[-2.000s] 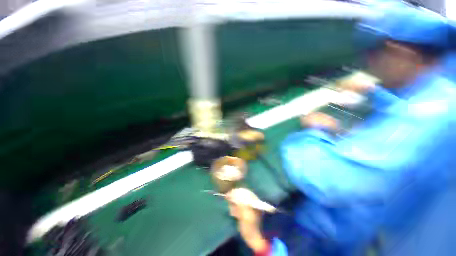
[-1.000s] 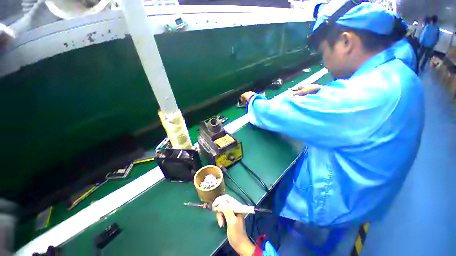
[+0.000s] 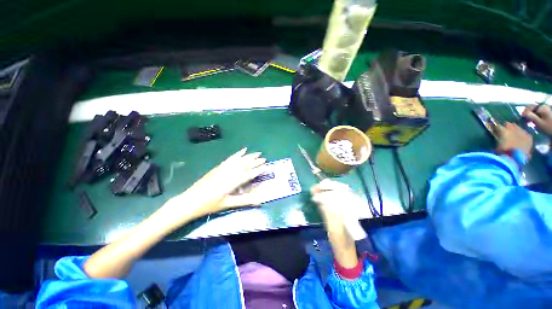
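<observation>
A pale, phone-sized plate (image 3: 285, 182) with printed marks lies on the bench in front of me. My left hand (image 3: 233, 181) is at its left part, fingers over the top and thumb along the near side. A small dark module (image 3: 264, 178) shows at the fingers; how far it runs under the hand is hidden. My right hand (image 3: 331, 199) holds the soldering iron (image 3: 353, 224) by its pale handle, right of the plate. The handle is blurred. The thin metal tip points up and left, just left of the tan cup, apart from the plate.
A tan cup (image 3: 327, 158) of tiny white bits stands beyond my right hand. Behind it are a black fan (image 3: 315, 99) and a black-yellow soldering station (image 3: 396, 134) with cords. Black modules (image 3: 115, 151) are heaped left. A neighbour's blue sleeve (image 3: 469, 187) is at right.
The view has swung down and left onto the bench. My left hand and the plate have come into view. The iron's tip now points up-left instead of left.
</observation>
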